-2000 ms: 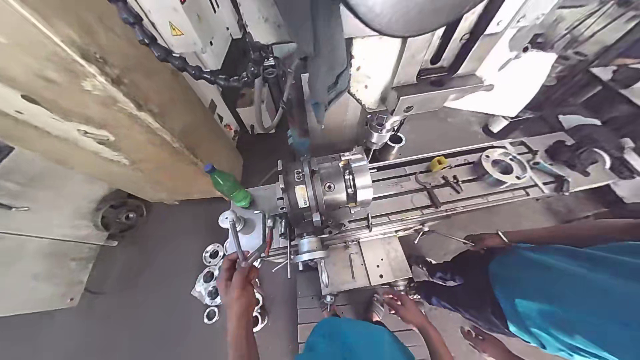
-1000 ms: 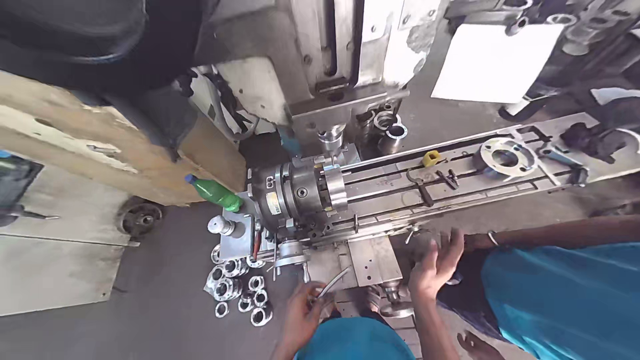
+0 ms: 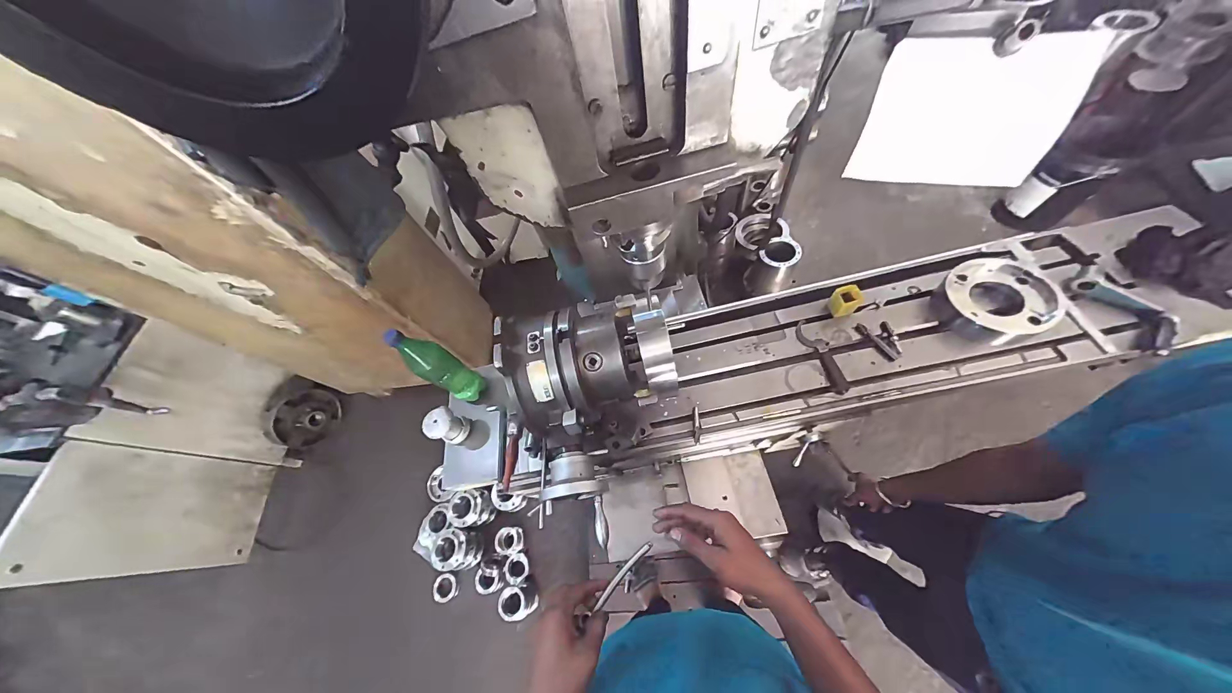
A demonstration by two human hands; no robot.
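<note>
My left hand (image 3: 568,621), low in the view and a little blurred, grips a slim curved metal rod or handle (image 3: 624,577) that points up and right. To the right of it, my right hand (image 3: 717,549) is held over the machine's saddle plate (image 3: 736,496) with fingers apart and nothing in them. Beyond both hands a rotary indexing head with a chuck (image 3: 592,361) lies on the milling machine's slotted table. A bright metal ring (image 3: 657,354) sits in the chuck jaws, and a drill chuck (image 3: 643,255) hangs just behind it. A handwheel (image 3: 573,476) is at the head's near side.
Metal rings (image 3: 457,549) lie on the floor at left, below a small plate (image 3: 474,457) with a red-handled tool (image 3: 511,457). Beside it leans a green bottle (image 3: 438,368). The table bears a flanged ring (image 3: 1001,300), a yellow block (image 3: 846,300) and clamps. A person in blue (image 3: 1107,520) stands at right.
My left hand has moved from the small plate at the left down to near my body. My right hand has come up off the near part of the machine. The view has shifted closer.
</note>
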